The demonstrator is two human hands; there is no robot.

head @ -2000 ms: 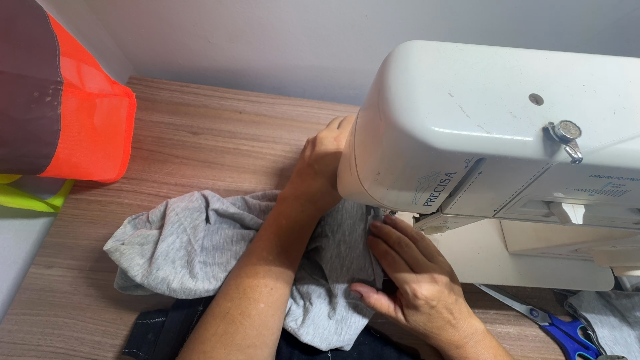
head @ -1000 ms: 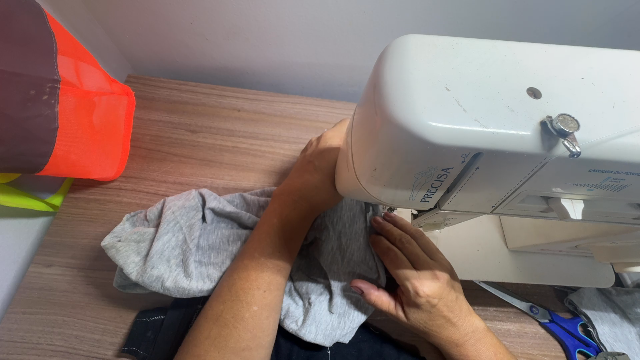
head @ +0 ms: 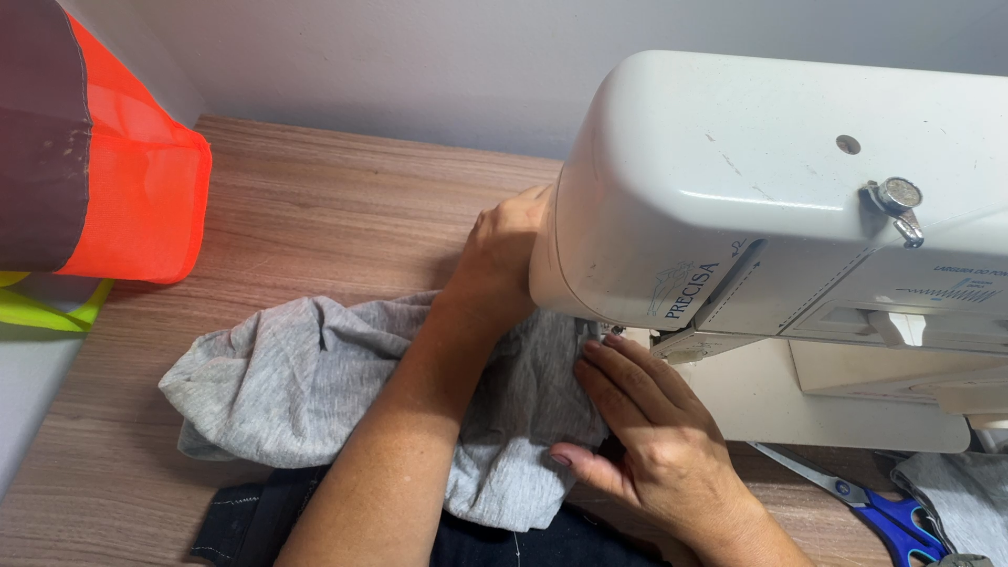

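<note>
A white sewing machine (head: 756, 157) stands at the right, its needle area low at its left end. Grey heathered knit fabric (head: 276, 386) lies bunched from the left to beneath the machine's head. My left hand (head: 504, 252) reaches behind the left end of the machine; its fingers are hidden there, so its grip cannot be told. My right hand (head: 654, 433) lies on the fabric's right edge in front of the needle area, fingertips pressing down and thumb spread apart. Dark navy fabric (head: 260, 512) with light stitching lies under the grey cloth near the front.
Blue-handled scissors (head: 898, 512) lie at the lower right beside another piece of grey fabric (head: 969, 488). An orange and dark mesh cloth (head: 150, 189) hangs at the upper left, with a neon yellow strip (head: 55, 311) below. The wooden table (head: 331, 205) meets a wall behind.
</note>
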